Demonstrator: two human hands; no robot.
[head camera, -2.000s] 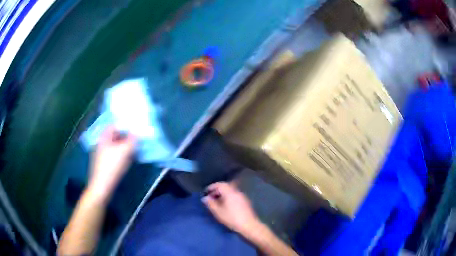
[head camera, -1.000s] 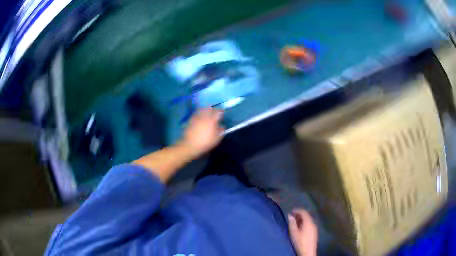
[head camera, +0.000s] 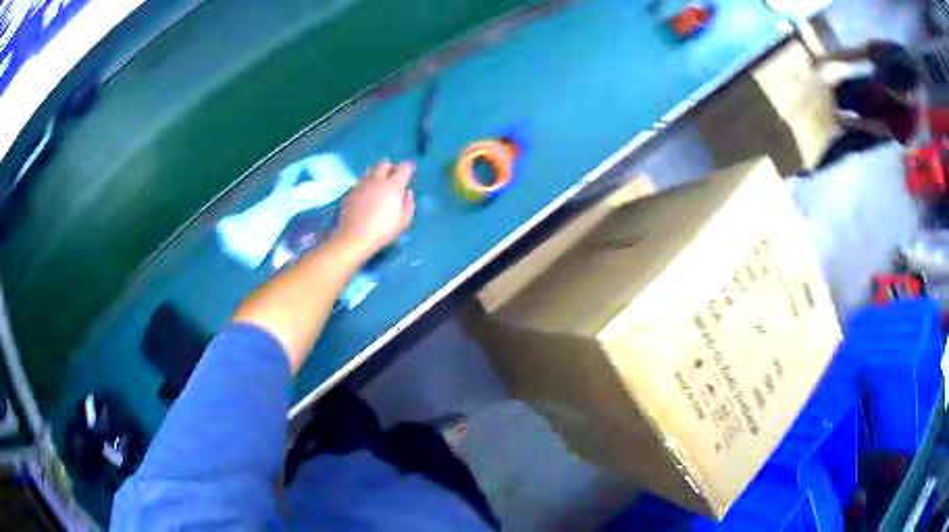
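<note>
My left hand (head camera: 380, 208) is over the green bench, fingers loosely bent and partly spread, with nothing seen in it. A black marker pen (head camera: 426, 123) lies just beyond its fingertips, apart from them. Pale-blue and white label backing strips (head camera: 252, 228) lie to the left of the hand, and more pale pieces lie below it. A blue tape dispenser with an orange-yellow roll (head camera: 485, 170) lies to its right. My right hand is not visible. A large carton (head camera: 728, 364) with black print stands beside the bench.
Another carton (head camera: 786, 104) is behind the large one. Blue bins (head camera: 885, 358) are at the right. A black item (head camera: 175, 343) and a black coil (head camera: 104, 436) lie on the bench's left end. A red-orange object (head camera: 691, 20) lies farther along it. A partly visible person is at the upper right.
My left hand has moved from the bench's front edge farther in over the bench, toward the pen. My right hand has left the view. The camera view has turned.
</note>
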